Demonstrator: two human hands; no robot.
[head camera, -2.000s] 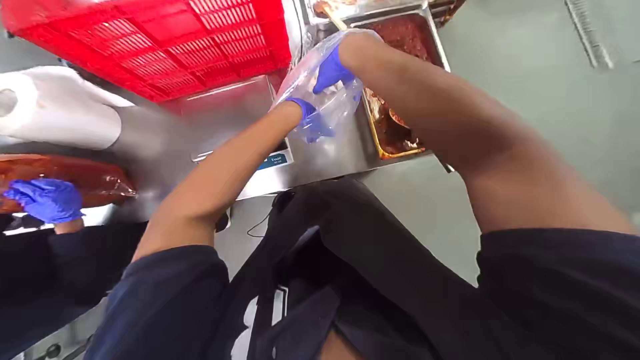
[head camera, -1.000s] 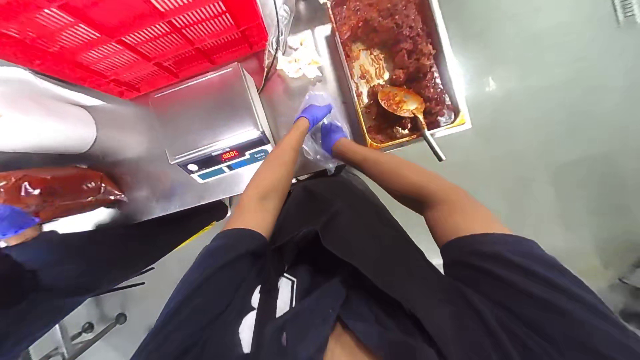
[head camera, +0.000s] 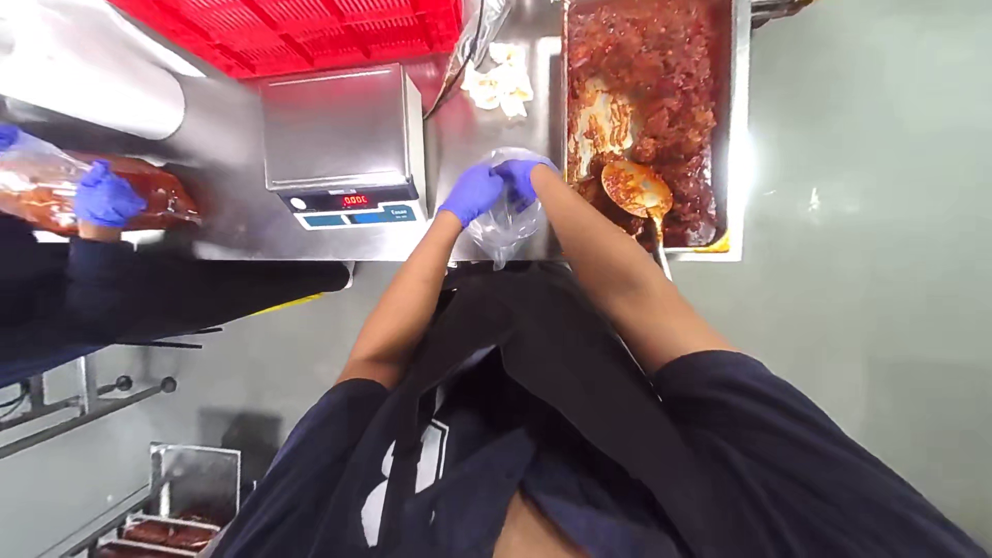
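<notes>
My left hand (head camera: 473, 194), in a blue glove, grips the upper part of a clear plastic bag (head camera: 505, 231) at the table's front edge. My right hand (head camera: 523, 180), gloved alike, pinches the same bag beside it, fingers partly hidden. To the right is a deep metal pan (head camera: 740, 155) with chunky dark red food (head camera: 659, 70). A metal serving spoon (head camera: 637, 189), smeared with sauce, rests in the pan, its handle over the front rim. On the left a bench scale (head camera: 341, 132) with a lit display has a bare platform.
A red plastic crate (head camera: 333, 31) stands behind the scale, near crumpled stained paper (head camera: 500, 81). At far left are a large white roll (head camera: 101, 77) and a co-worker's gloved hand (head camera: 107, 195) on a filled bag (head camera: 159, 190). Racked trays (head camera: 194, 480) stand at lower left.
My hands have come down from beside the pan's far part to the table's front edge with the bag. The spoon's bowl, in the pan, now shows plainly. The view has shifted.
</notes>
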